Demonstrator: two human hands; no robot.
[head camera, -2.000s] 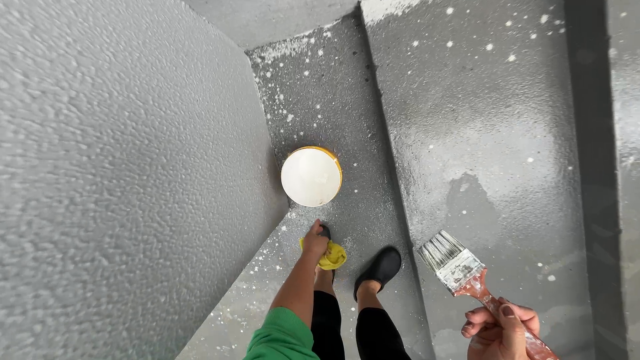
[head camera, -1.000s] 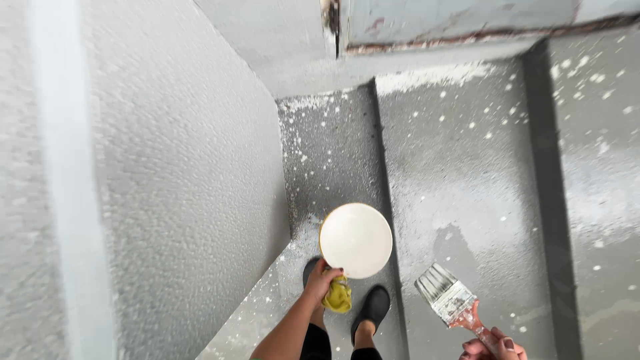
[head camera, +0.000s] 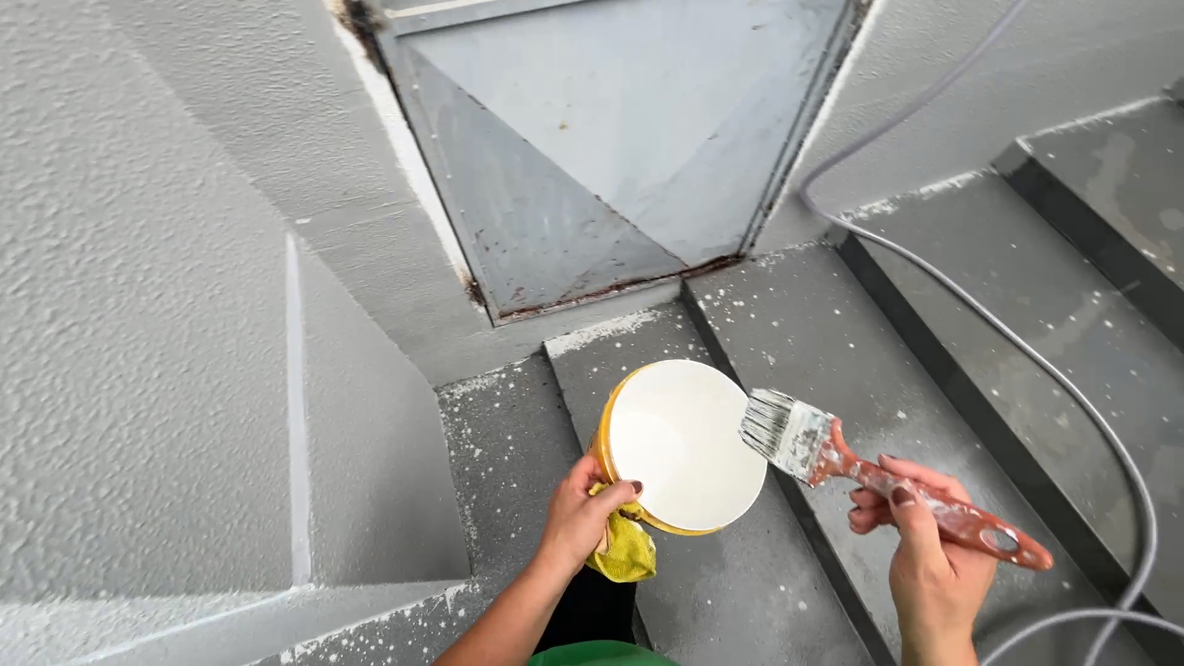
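Observation:
A yellow bucket of white paint (head camera: 689, 444) is tilted in my left hand (head camera: 587, 518), its thumb over the rim and a yellow cloth (head camera: 629, 548) pinched against the side. My right hand (head camera: 934, 546) grips the red handle of a flat paintbrush (head camera: 805, 439), smeared with white paint. The brush's bristles point left and overlap the bucket's right rim in view; whether they touch it I cannot tell. The fingers under the bucket are hidden.
Grey concrete steps (head camera: 786, 324) spotted with white paint rise to the right. A rusty-edged grey metal door (head camera: 601, 157) stands ahead. A grey hose (head camera: 1008, 333) runs down over the steps. A textured wall (head camera: 166, 324) is on the left.
The bucket, low by my feet two seconds ago, is lifted in my left hand. The brush has come over to the bucket's right edge. The view has swung up to the door and hose.

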